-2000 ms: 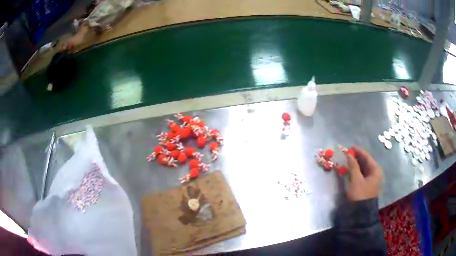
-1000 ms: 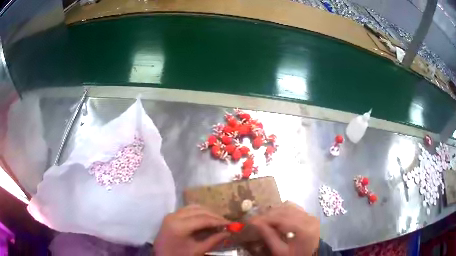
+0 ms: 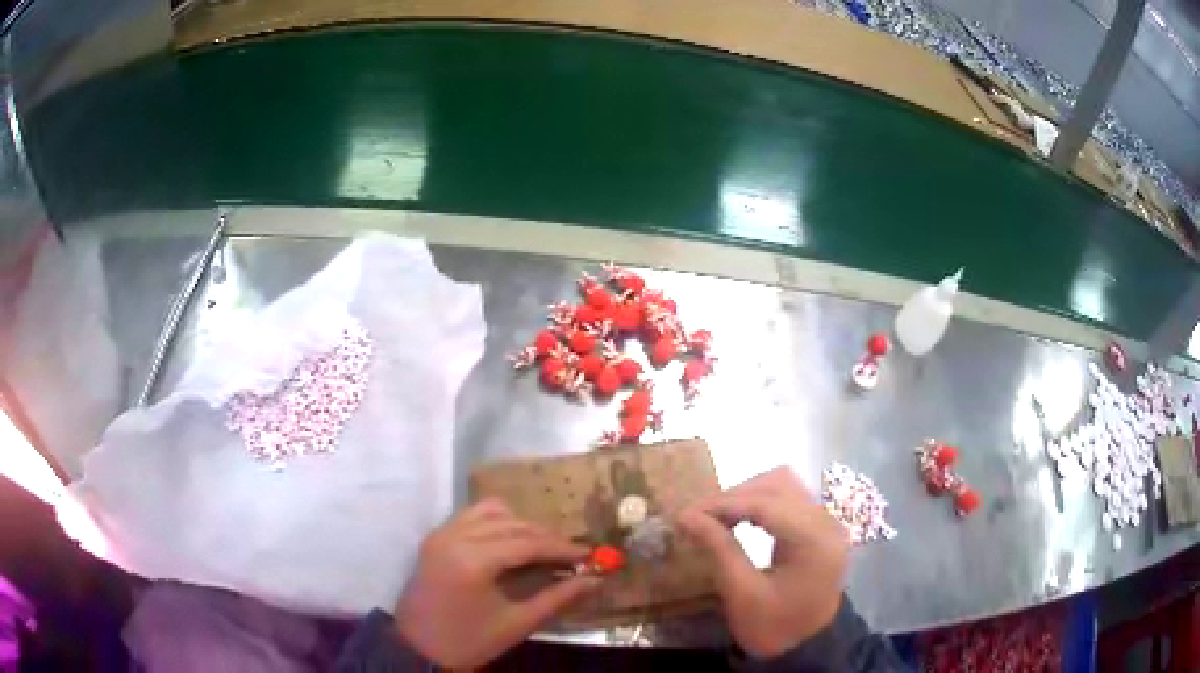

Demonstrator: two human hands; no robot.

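My left hand (image 3: 494, 585) holds a red figure piece (image 3: 605, 560) between thumb and fingers over the near part of the brown work board (image 3: 540, 484). My right hand (image 3: 770, 559) is at the board's right side, thumb and forefinger pinched near the glue dab (image 3: 632, 509); whether a tiny part sits between the fingertips is too small to tell. A greyish smear lies beside the dab. A pile of red figure pieces (image 3: 629, 316) lies behind the board. A heap of small patterned parts (image 3: 853, 505) lies right of my right hand.
A white sheet (image 3: 395, 487) with patterned parts lies left, near a metal rod (image 3: 182, 310). A white glue bottle (image 3: 926, 316) and a sample figure (image 3: 870, 363) stand at the back right. Red pieces (image 3: 946, 468) and white discs (image 3: 1119, 454) lie right. A green conveyor (image 3: 566, 138) runs behind.
My right hand has drawn a little away from the red piece in my left hand. The white sheet has spread and its upper edge has shifted. Earlier, a hand was at the red pieces on the right.
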